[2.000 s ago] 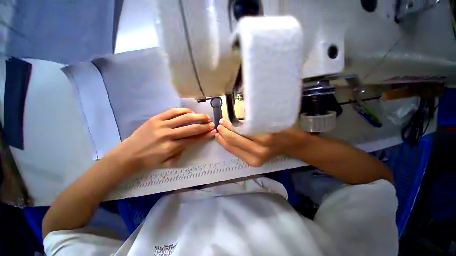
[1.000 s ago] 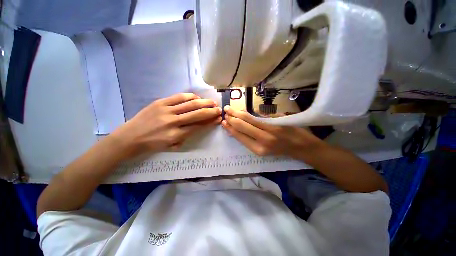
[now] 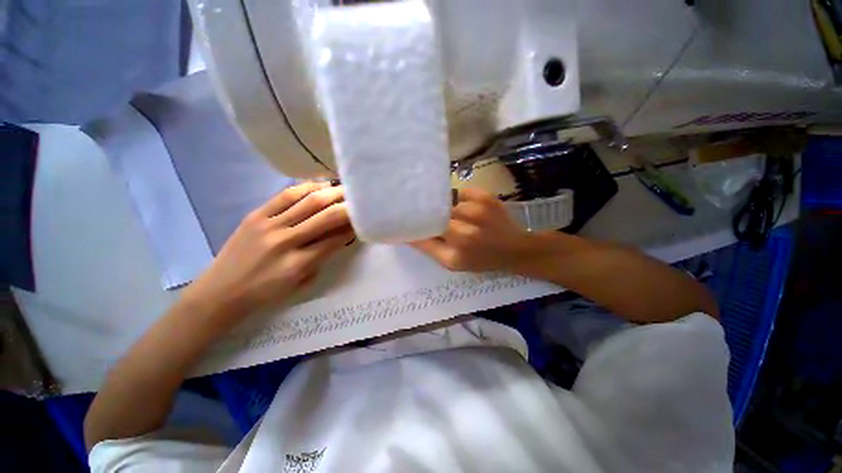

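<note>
My left hand (image 3: 288,238) lies palm down beside the grey fabric panel (image 3: 205,148), fingers bent towards the needle area. A small dark bit shows at its fingertips. The panel has a paler band (image 3: 169,199) marked off by a dark line. My right hand (image 3: 480,233) is on the right of the white machine guard (image 3: 388,129), fingers curled behind it. A small dark piece (image 3: 453,196) shows by its fingers; I cannot tell what it is. The guard hides the needle, the presser foot and parts of the fingertips. The navy strip seen earlier cannot be made out.
The white machine head (image 3: 499,74) fills the top. Grey panels (image 3: 88,55) lie at upper left, a dark navy piece (image 3: 17,208) at far left. A black flat object (image 3: 591,189), a green-handled tool (image 3: 667,192) and a dark cable (image 3: 762,208) lie right. Blue baskets (image 3: 752,305) are below.
The view has shifted and the guard now covers the work. Earlier both hands' fingertips met at the navy strip; now the right hand shows farther from the left.
</note>
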